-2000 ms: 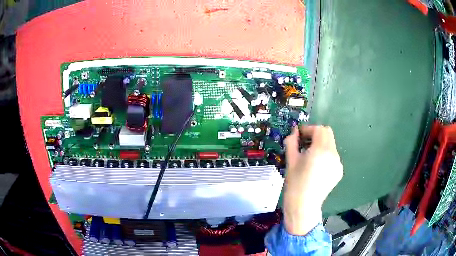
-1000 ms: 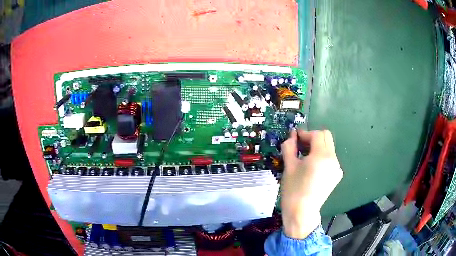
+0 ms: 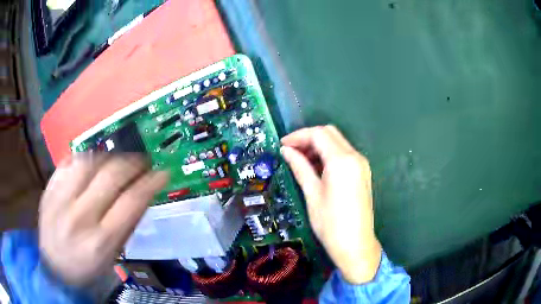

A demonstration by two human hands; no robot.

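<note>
The power circuit board (image 3: 178, 142) lies component side up, tilted in view. A silver-white heatsink (image 3: 178, 228) runs along its lower part, with copper-red toroidal inductors (image 3: 273, 267) below. My left hand (image 3: 98, 214) is blurred, over the board's left part and the heatsink's left end, fingers extended and somewhat apart, with nothing visible in it. My right hand (image 3: 329, 196) is at the board's right edge, thumb and forefinger close together. Whether they pinch the edge or a small part is not clear.
The red foam pad (image 3: 160, 53) shows under and behind the board. A green bench top (image 3: 415, 119) extends to the right. A dark frame-like object (image 3: 53, 24) is at the top left. Dark equipment (image 3: 486, 267) shows at the lower right.
My left hand has come into view over the board. The view has shifted right and the board appears rotated, its right end nearer the middle. My right hand has stayed beside its right edge.
</note>
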